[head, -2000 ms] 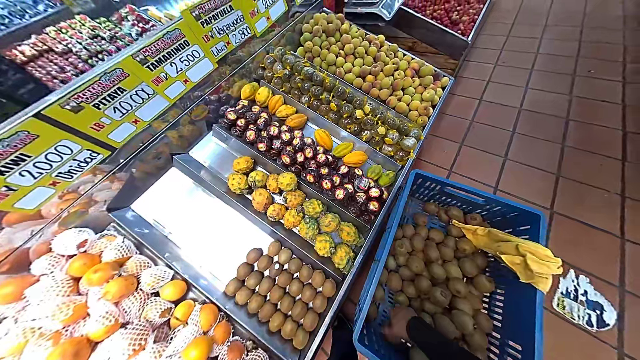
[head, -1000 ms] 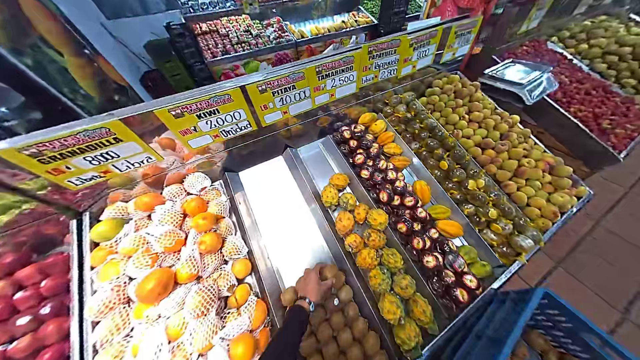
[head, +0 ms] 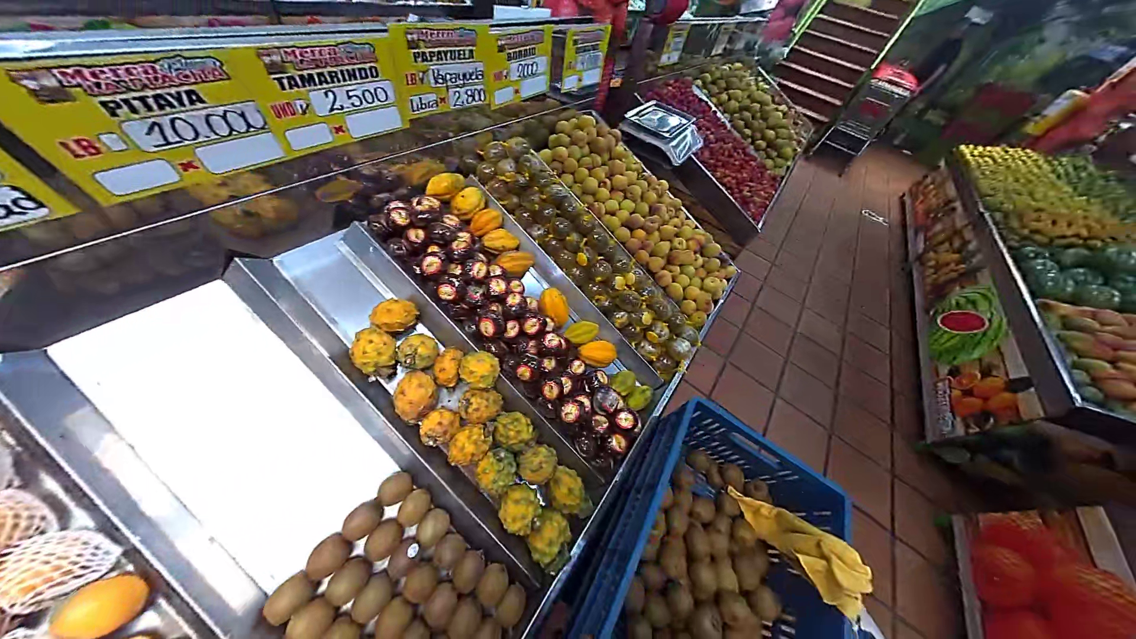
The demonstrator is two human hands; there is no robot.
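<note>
Neither of my hands shows in the current head view. Rows of brown kiwis (head: 417, 568) lie at the lower end of a metal display tray with a bare white base (head: 222, 426). To their right, yellow pitayas (head: 479, 408) fill part of a narrower metal section. A blue plastic crate (head: 754, 435) stands at the front edge of the display, holding loose kiwis (head: 701, 550) and a yellow cloth (head: 803, 541).
Dark wrapped fruits (head: 497, 311), peach-like fruits (head: 630, 213) and a metal scale (head: 661, 131) are further right. Net-wrapped orange fruits (head: 98, 608) lie at lower left. A tiled aisle (head: 799, 337) runs beside another fruit stand (head: 1003, 284).
One second ago a hand was at the kiwis on the tray; earlier, a hand was in the crate. Now no hand shows. The view has swung right.
</note>
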